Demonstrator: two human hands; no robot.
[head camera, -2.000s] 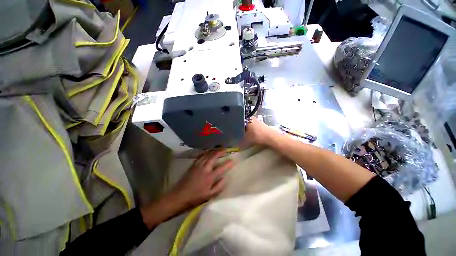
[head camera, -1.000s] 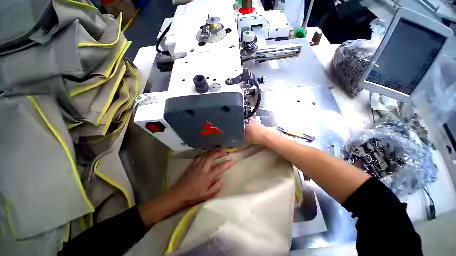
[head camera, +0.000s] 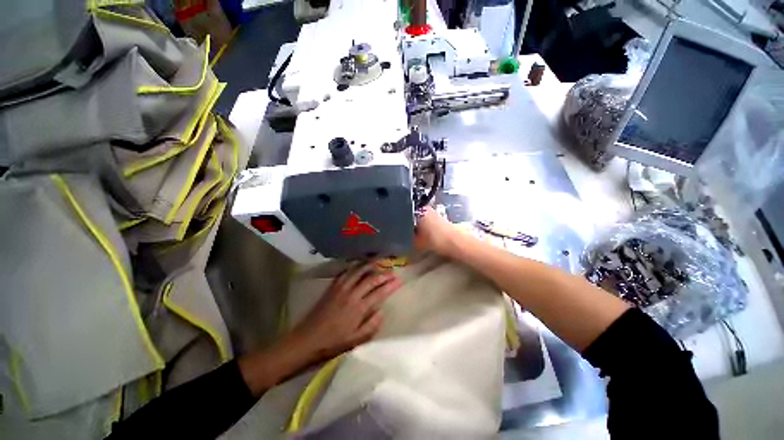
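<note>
A beige-grey fabric cover (head camera: 430, 344) with yellow edging lies under the front of the sewing machine head (head camera: 348, 210), which has a dark grey cover with a red triangular logo. My left hand (head camera: 348, 309) rests flat on the fabric just below the head, fingers slightly spread and pointing toward the needle area. My right hand (head camera: 437, 234) is at the right side of the head, at the fabric's far edge. Its fingertips are partly hidden by the head, so what they touch cannot be told. The needle area is hidden behind the grey cover.
A heap of yellow-edged fabric covers (head camera: 77, 258) fills the left. Slim snips (head camera: 505, 233) lie on the metal bed plate (head camera: 550, 206). At right are an open plastic bag of dark metal fittings (head camera: 640, 271), a second bag (head camera: 593, 116) and a touchscreen (head camera: 688, 99). Thread cones stand behind the machine.
The view has shifted slightly. Both hands keep nearly the same places on the fabric and beside the head.
</note>
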